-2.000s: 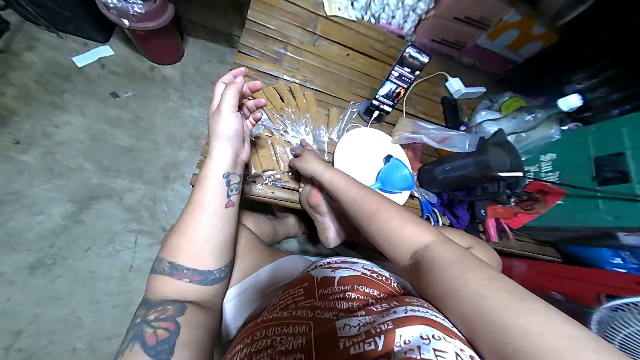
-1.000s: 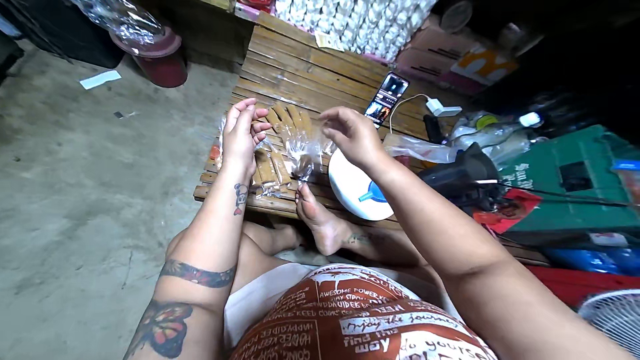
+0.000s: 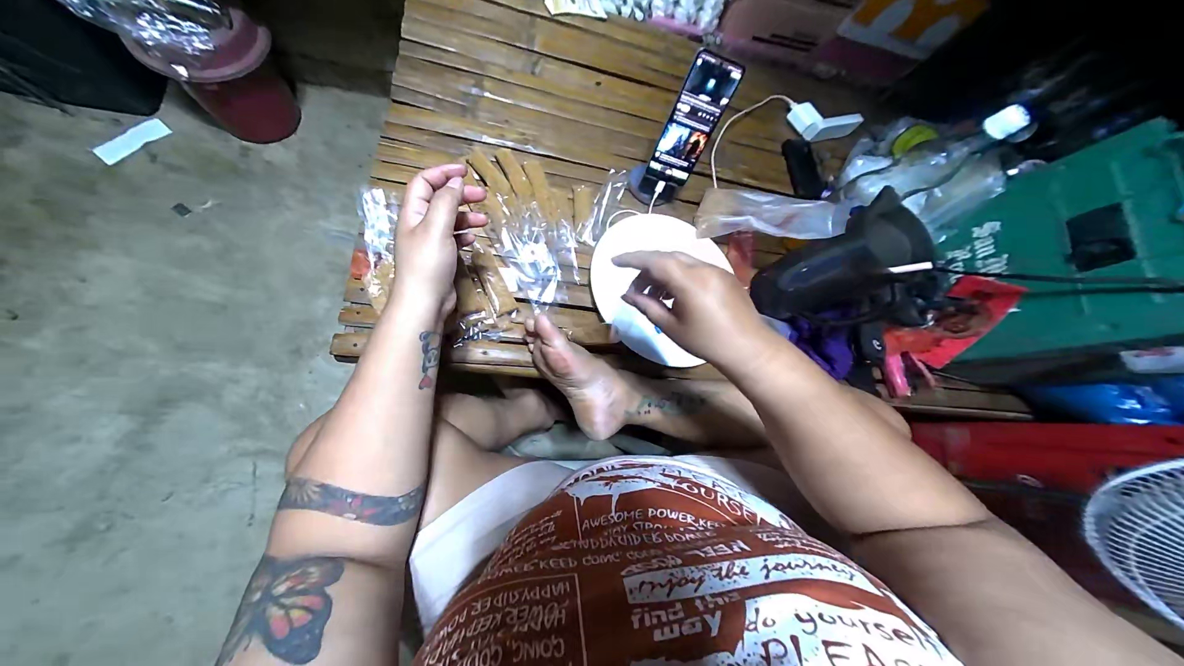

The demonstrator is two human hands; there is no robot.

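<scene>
My left hand (image 3: 433,227) is raised over the left edge of the bamboo slat table (image 3: 518,65), palm turned inward and fingers curled, with nothing seen in it. Just beyond and beside it lie several brown stick-shaped pieces in clear plastic bags (image 3: 532,185). My right hand (image 3: 680,296) hovers over a round white lid or plate (image 3: 634,245), its fingers bent and apart and no object visible between them. A bit of blue shows under that hand, mostly hidden. The bare sole of a foot (image 3: 583,384) rests at the table's front edge, near the bags.
A phone (image 3: 694,120) stands upright on a holder, with a white cable running to a charger (image 3: 819,120). At the right are a black pitcher-like container (image 3: 846,254), clear plastic bottles and bags, and a green box (image 3: 1064,240). A red bin (image 3: 245,88) and a white fan (image 3: 1142,536) stand on either side.
My right hand was low by the bags, then above them, and is now farther right over the white round piece. The blue funnel seen there earlier is now mostly covered.
</scene>
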